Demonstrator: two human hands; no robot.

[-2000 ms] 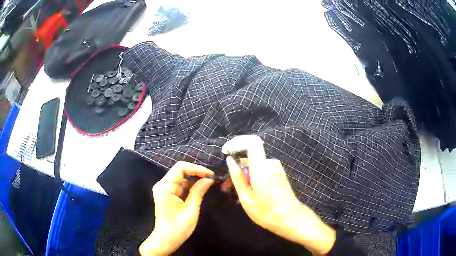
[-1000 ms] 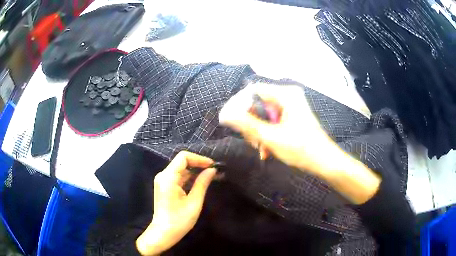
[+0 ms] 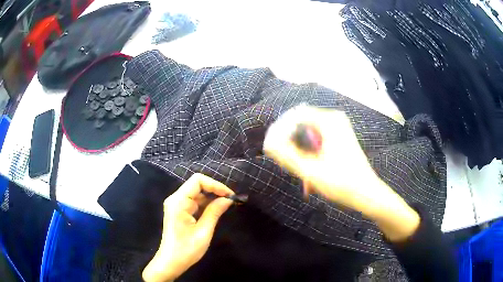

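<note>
A dark garment with a thin white grid (image 3: 204, 104) lies across the table and lap, with its plain black side (image 3: 138, 193) at the lower left. My left hand (image 3: 190, 226) pinches a dark button (image 3: 238, 198) between thumb and fingertips at the garment's edge. My right hand (image 3: 325, 160) is blurred, above the checked cloth to the right of the button. It is closed around snips with a pink-red part (image 3: 310, 137) in the palm. No needle or thread can be made out.
A round black tray with a red rim (image 3: 105, 150) holds a pile of buttons (image 3: 117, 102) at the left. A phone (image 3: 42, 143), a black bag (image 3: 91, 41) and clear plastic (image 3: 174, 27) lie around it. Dark garments (image 3: 435, 71) are piled at the right. Blue crates (image 3: 69, 248) stand below.
My right hand has moved up and right, away from my left fingertips, and then a little further right and down. My left hand still pinches the button, almost in place.
</note>
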